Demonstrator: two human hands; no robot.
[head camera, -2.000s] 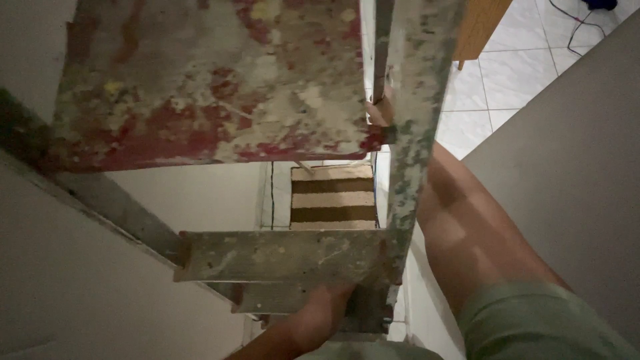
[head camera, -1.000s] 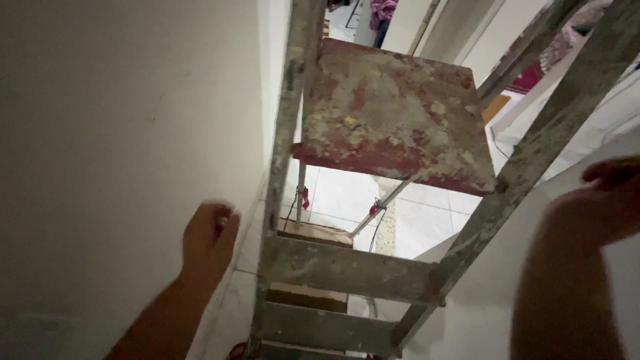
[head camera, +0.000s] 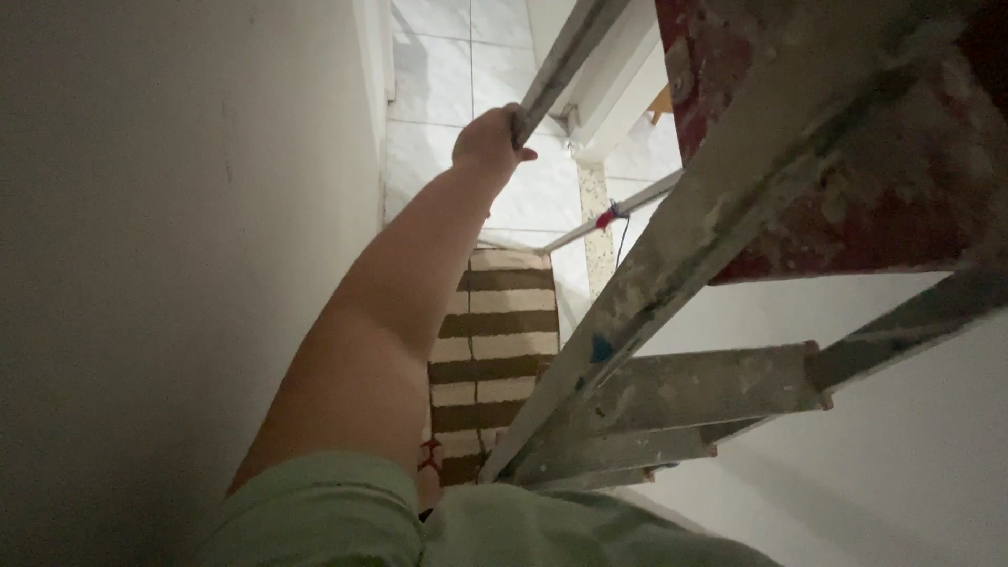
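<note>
My left hand (head camera: 490, 140) is wrapped around the lower end of a narrow metal rail of the stepladder (head camera: 563, 67), at the top middle of the view. My left arm reaches up there from a green sleeve. Right of the arm, a thick paint-stained side rail (head camera: 669, 260) runs diagonally. Beyond it are the ladder's red, paint-spattered platform (head camera: 858, 197) and several flat steps (head camera: 709, 386). A thin brace (head camera: 583, 232) with a red tie slants behind the side rail. My right hand is out of view.
A bare wall (head camera: 173, 236) fills the left side. Below lie a brown and cream striped mat (head camera: 504, 323) with a thin cord across it, and white floor tiles (head camera: 433, 79). A white door frame (head camera: 606, 102) stands beyond the ladder.
My left hand, free beside the wall a second ago, now holds the rail. My right hand, seen at the right then, has left the view. The view has shifted strongly.
</note>
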